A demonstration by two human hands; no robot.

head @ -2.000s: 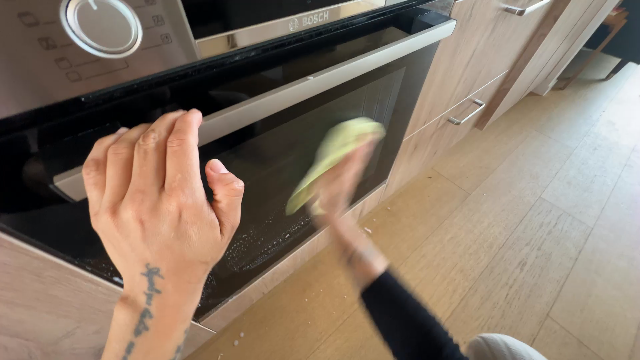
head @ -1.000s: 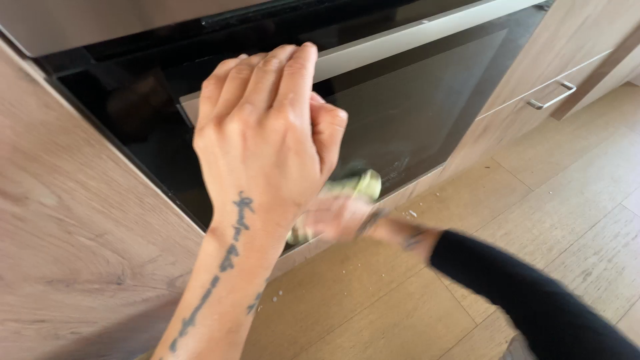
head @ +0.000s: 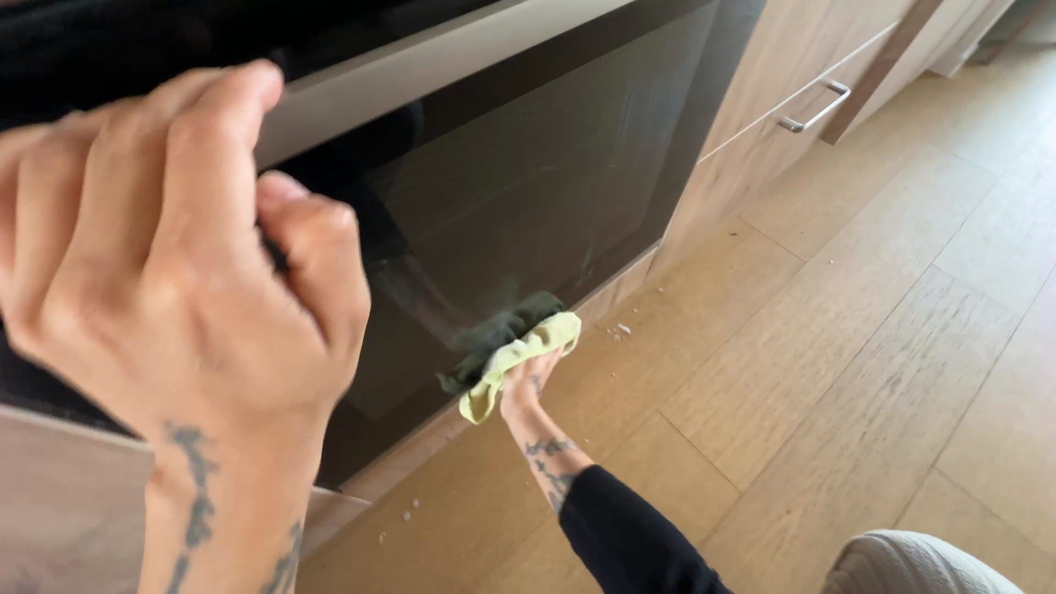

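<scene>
My left hand is large in the near left of the head view, its fingers curled over the metal bar handle of a built-in oven. Low on the dark glass oven door, my right hand presses a pale yellow-green cloth near the door's bottom edge. The glass mirrors the cloth. A dark sleeve covers my right forearm. The left fingertips are partly hidden behind the handle side of the hand.
Wood-look drawer fronts with a metal drawer handle stand right of the oven. Small white crumbs lie on the wooden floor beside the cabinet base. A light ribbed fabric shape shows at the bottom right.
The cloth in my right hand has moved over the oven door and is now low on the glass. My left hand stays at the handle. The view has shifted and come closer.
</scene>
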